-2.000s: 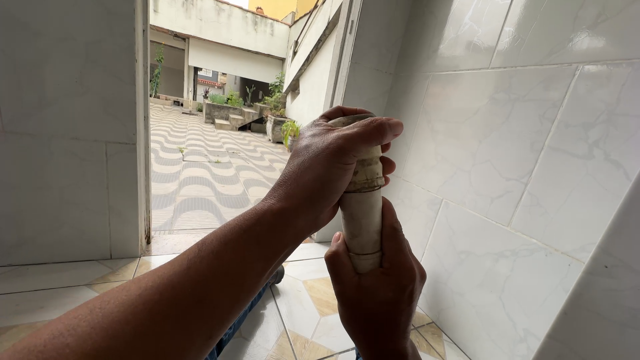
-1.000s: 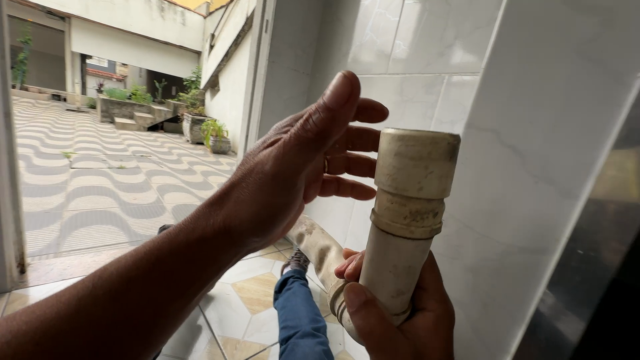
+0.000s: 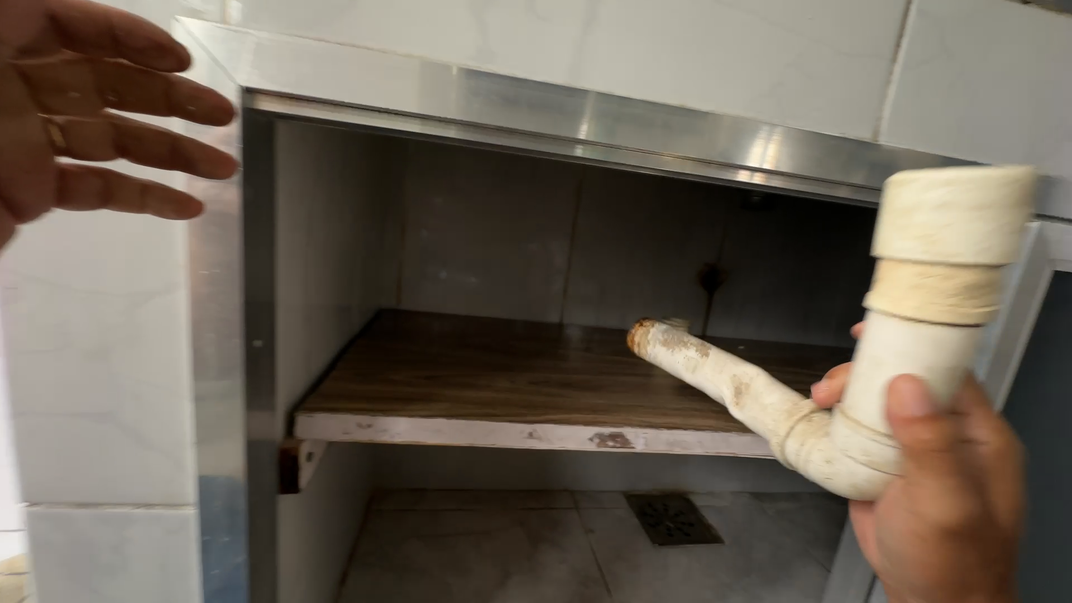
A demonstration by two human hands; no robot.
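My right hand (image 3: 946, 477), at the lower right, grips a white plastic drain pipe (image 3: 913, 360) around its elbow. The pipe's wide, stepped socket end points up, and its thinner, stained arm slants up to the left, ending in a brownish tip. Behind that arm is a recessed cabinet with a wood-grain shelf (image 3: 469, 368). At the upper left my left hand (image 3: 109, 117) is held in the air, palm side showing, fingers apart, a ring on one finger. It touches nothing that shows and is well away from the pipe.
A metal frame (image 3: 536, 109) edges the cabinet opening, set in pale tiled wall (image 3: 100, 377). Below the shelf, a square floor drain (image 3: 672, 519) lies in the tiled bottom. A dark panel with a light frame (image 3: 1034, 419) stands at the right.
The view has swung from the doorway and patio to the cabinet. My left hand, around the pipe's top two seconds ago, is now apart from it. The pipe's bent side arm now shows.
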